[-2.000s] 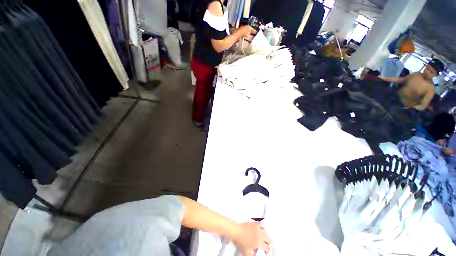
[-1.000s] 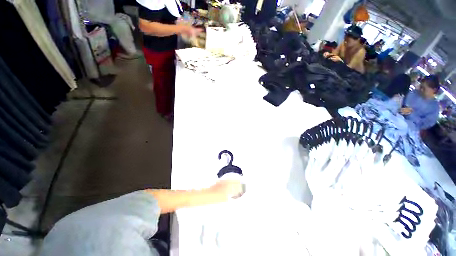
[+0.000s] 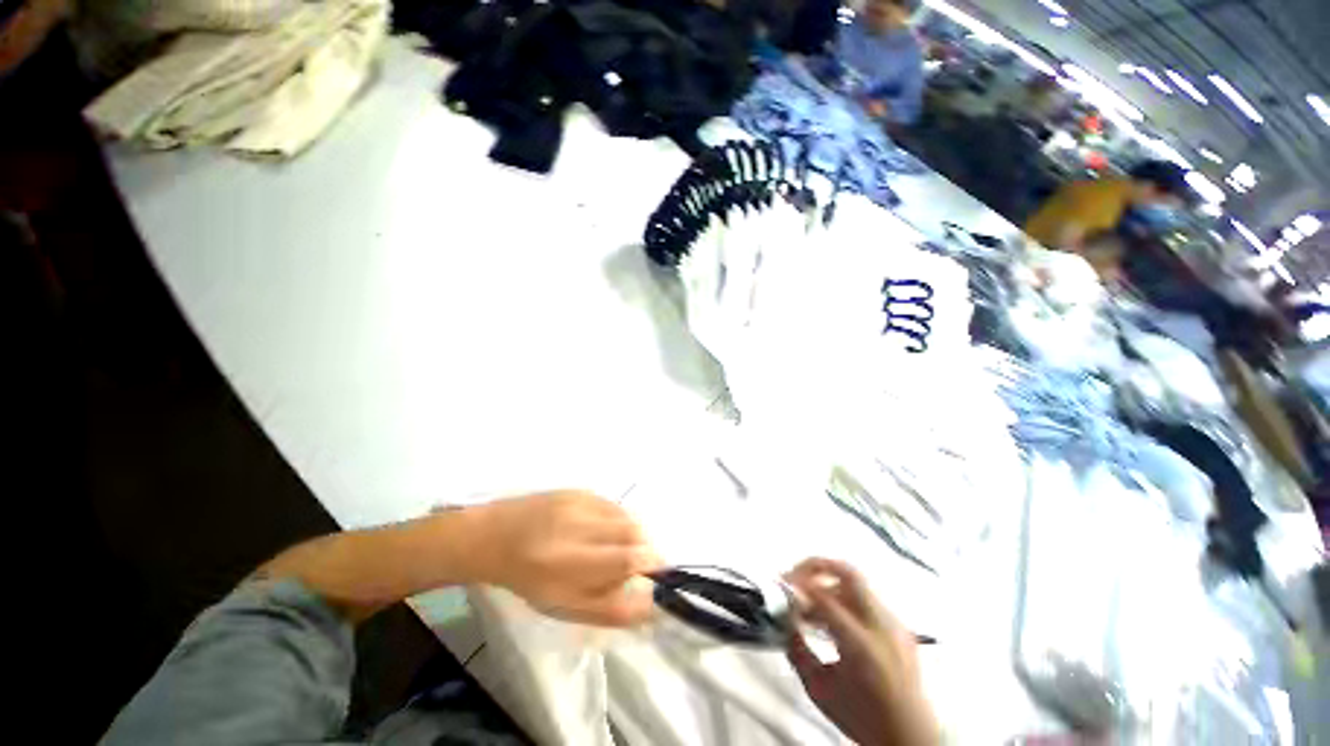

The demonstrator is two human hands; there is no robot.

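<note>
A white shirt [image 3: 664,700] lies at the table's near edge, its lower part cut off by the frame. A black hanger [image 3: 722,605] shows at its collar, blurred. My left hand [image 3: 569,561] is closed on the hanger's hook end, on the left. My right hand [image 3: 861,641] is at the other end of the hanger, thumb and fingers curled on the pale collar. A slim dark tip [image 3: 925,638] sticks out beyond my right hand; I cannot tell what it is.
A stack of white shirts [image 3: 817,321] with black hooks lies beyond my hands. Clear polybags [image 3: 1087,583] lie at the right, light-blue garments [image 3: 817,124] behind. Black garments [image 3: 598,66] and beige garments [image 3: 255,80] lie at the far side. The glossy table [image 3: 336,292] ends at the left.
The view has swung right and down. One hand was at the hanger's collar; now both are there, the left on the hook. The shirt's collar end now lies nearer me.
</note>
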